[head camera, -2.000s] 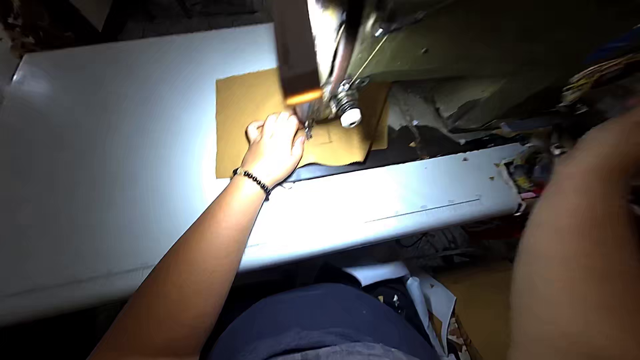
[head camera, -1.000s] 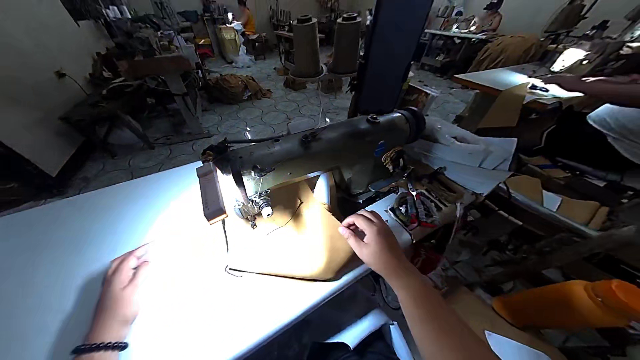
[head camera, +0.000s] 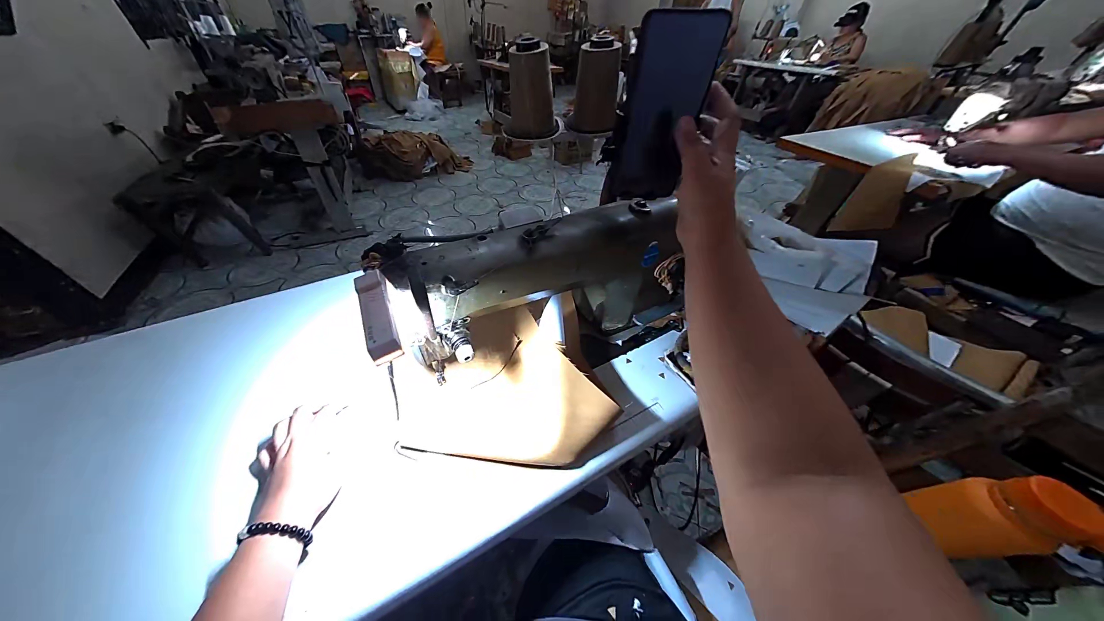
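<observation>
My left hand (head camera: 302, 444), with a black bead bracelet at the wrist, lies palm down on the white table (head camera: 172, 379), fingers slightly spread and holding nothing. Beyond the sewing machine (head camera: 552, 259), my right hand (head camera: 711, 151) is raised at the right edge of a dark-screened phone (head camera: 673, 86). Its thumb overlaps the screen; whether the fingers grip the phone cannot be made out. Tan sheet material (head camera: 535, 405), brightly lit, lies under and in front of the machine's needle area, clear of both hands. A dark thread runs across it.
Two large thread cones (head camera: 530, 90) stand behind the machine. An orange container (head camera: 992, 517) is at lower right, near tan pieces (head camera: 983, 354). At the right, a co-worker's hands (head camera: 975, 147) rest over another table. More people sit at the back.
My right hand has left the tan material's right edge and risen to the phone. My left hand stays on the table. Two seconds ago, it was on the material beside the needle area.
</observation>
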